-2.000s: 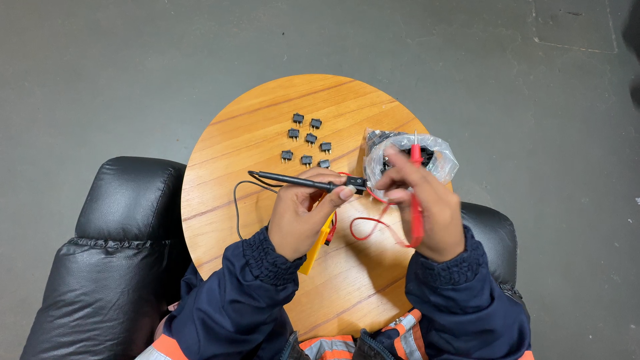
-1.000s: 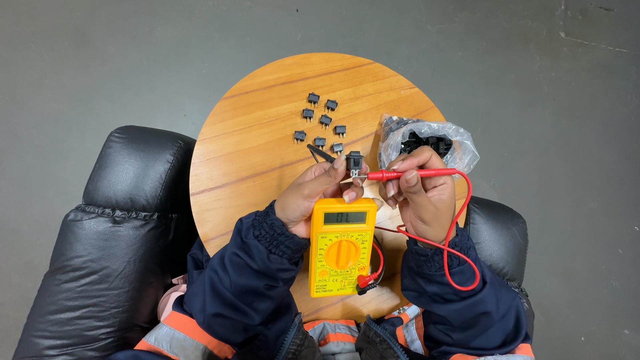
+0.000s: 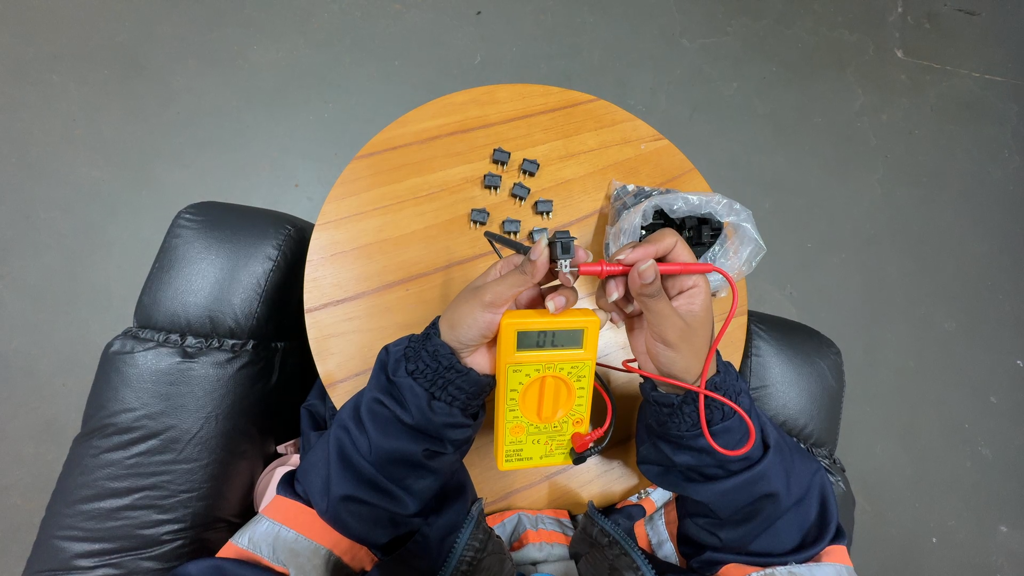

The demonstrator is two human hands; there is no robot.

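Observation:
Between the fingertips of my left hand (image 3: 508, 300) is a black rocker switch (image 3: 562, 245), upright with its metal terminals downward. The same hand holds the black test probe (image 3: 507, 242), whose tip is hidden by the fingers. My right hand (image 3: 668, 308) grips the red test probe (image 3: 640, 269), its tip at the switch's terminals. Just below my hands is a yellow digital multimeter (image 3: 546, 390), its display reading "OL" and its leads plugged in at the lower right. Several black rocker switches (image 3: 520, 192) stand in loose rows beyond my left hand.
An open clear plastic bag (image 3: 740, 240) of black switches lies at the right of the round wooden table (image 3: 384, 232), close behind my right hand. The red lead loops over my right sleeve. Black padded armrests (image 3: 220, 280) flank the table.
Two seconds ago the red probe pointed upward in my right hand; now it lies level against the switch's terminals. The multimeter, mostly hidden then, shows fully. The view has shifted.

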